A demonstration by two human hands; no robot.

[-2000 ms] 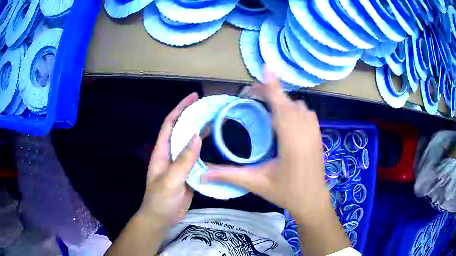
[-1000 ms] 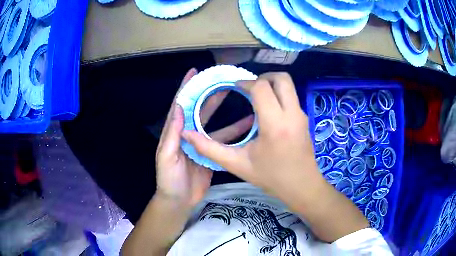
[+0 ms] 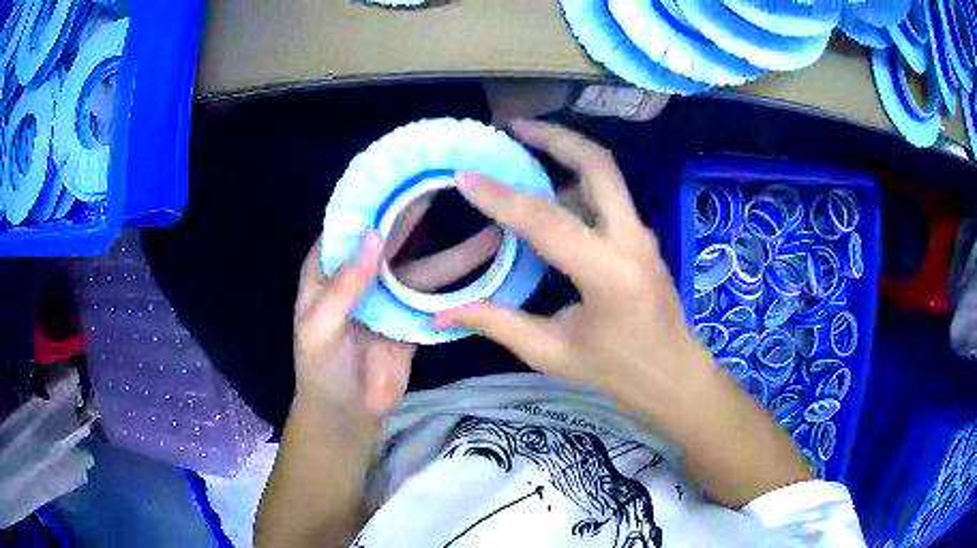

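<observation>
A wide flat ring [image 3: 359,203] with a scalloped edge and pale-blue face is held over my lap. A narrow white ring [image 3: 495,280] sits in its centre hole, with a darker blue band at the top of the hole. My left hand [image 3: 348,337] grips the wide ring at its left and lower left, thumb by the hole; some of its fingers show through the hole. My right hand [image 3: 600,278] holds the right side, with one fingertip at the top of the narrow ring and the thumb at its lower edge.
The brown bench [image 3: 375,48] runs across the top, with heaped finished rings [image 3: 686,37] at upper right. A blue tray [image 3: 155,118] of flat rings stands at left above a translucent purplish crate [image 3: 161,343]. A blue bin [image 3: 870,289] of narrow hoops is low at right.
The narrow ring, earlier in my right hand apart from the wide ring's hole, is now in the hole. Since the last earlier frame the piece has moved left and my right fingers have spread.
</observation>
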